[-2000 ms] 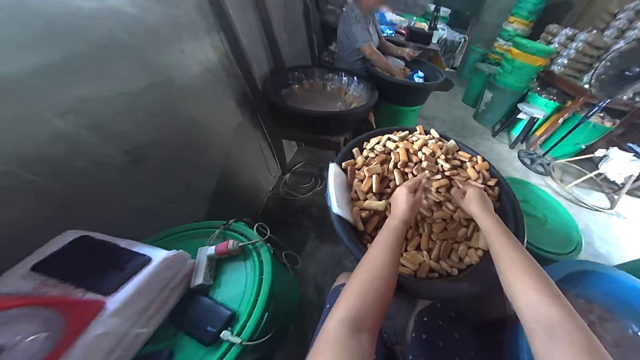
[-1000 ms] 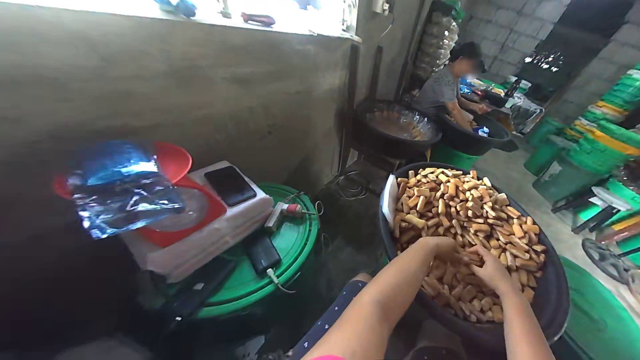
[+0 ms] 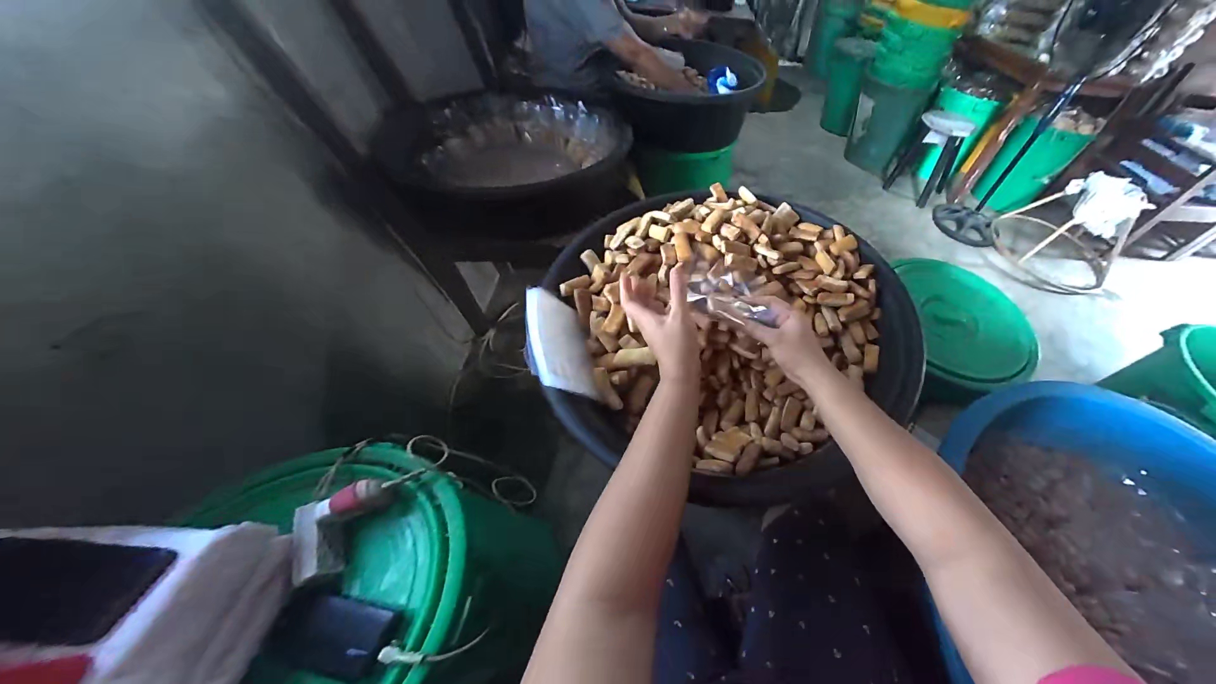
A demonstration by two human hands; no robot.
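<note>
A round black basin (image 3: 898, 380) before me is heaped with short tan baked sticks (image 3: 760, 228). Over the middle of the heap, my right hand (image 3: 784, 337) grips a clear plastic bag (image 3: 727, 294). My left hand (image 3: 665, 328) is just left of the bag, fingers spread and pointing up, with nothing seen in it. White packets or sheets (image 3: 560, 342) lean at the basin's left rim, beside the sticks.
A green lidded drum (image 3: 456, 532) with a power strip and device stands lower left. A blue tub (image 3: 988, 408) is at lower right, a green lid (image 3: 969, 323) above it. Beyond are a plastic-lined black basin (image 3: 608, 152) and a person (image 3: 579, 43) working at another basin (image 3: 693, 109).
My hands were down among the sticks; now they are raised and apart, and a clear bag shows in my right hand. The view has swung right and down.
</note>
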